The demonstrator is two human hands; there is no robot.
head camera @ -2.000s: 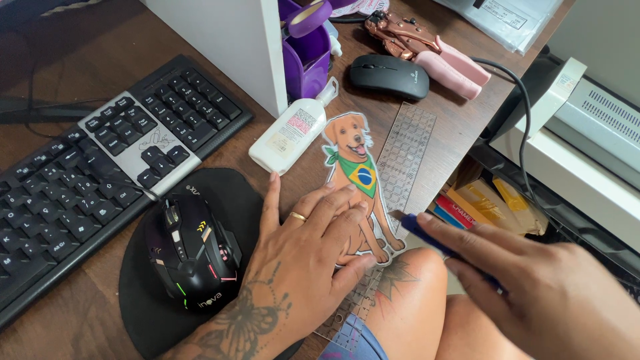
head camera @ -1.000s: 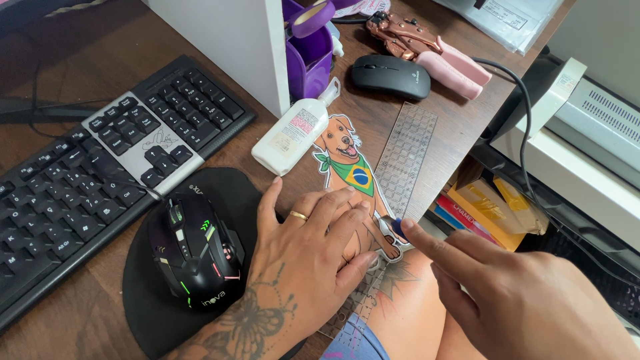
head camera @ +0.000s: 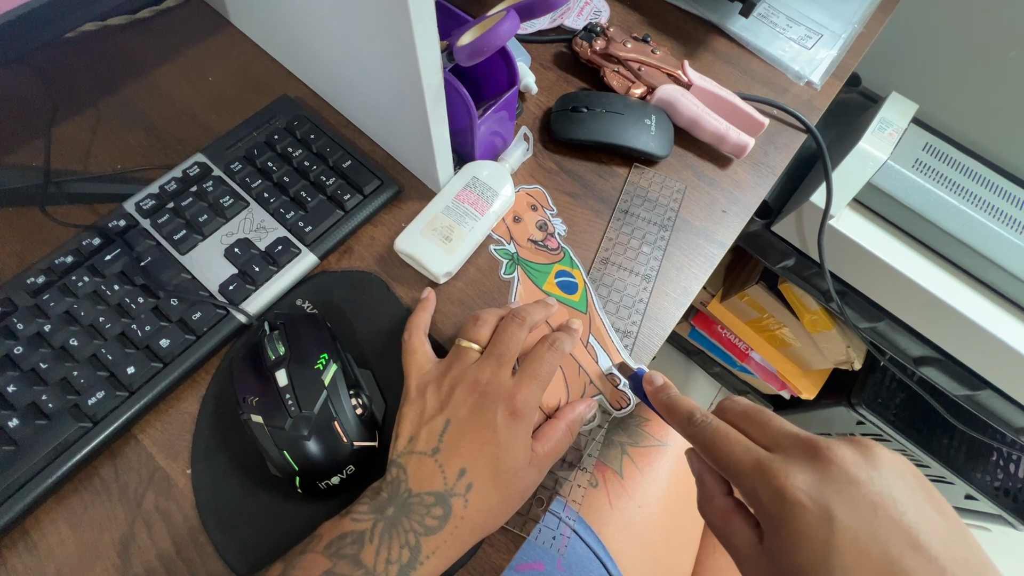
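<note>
A paper cutout of a brown dog with a green, yellow and blue bandana (head camera: 538, 232) lies over a clear plastic ruler (head camera: 640, 240) at the desk edge. My left hand (head camera: 488, 392) rests flat on the dog's body, fingers spread, a ring on one finger. My right hand (head camera: 768, 464) grips a small blue-handled tool (head camera: 640, 388), index finger along it. The tool's tip is at the dog's front paws; its exact kind is hard to tell. A white glue bottle (head camera: 460, 216) lies beside the dog's head.
A black keyboard (head camera: 192, 216) and a lit mouse (head camera: 312, 400) on a black pad (head camera: 232, 472) are at left. Another black mouse (head camera: 612, 124), pink-handled pliers-like tool (head camera: 704, 112) and purple organizer (head camera: 484, 104) stand farther back. A cable (head camera: 824, 192) crosses right, near a shelf with packages (head camera: 768, 328).
My right hand has moved left with the blue tool, from off the cutout's edge to its front paws. My left hand stays on the dog's body.
</note>
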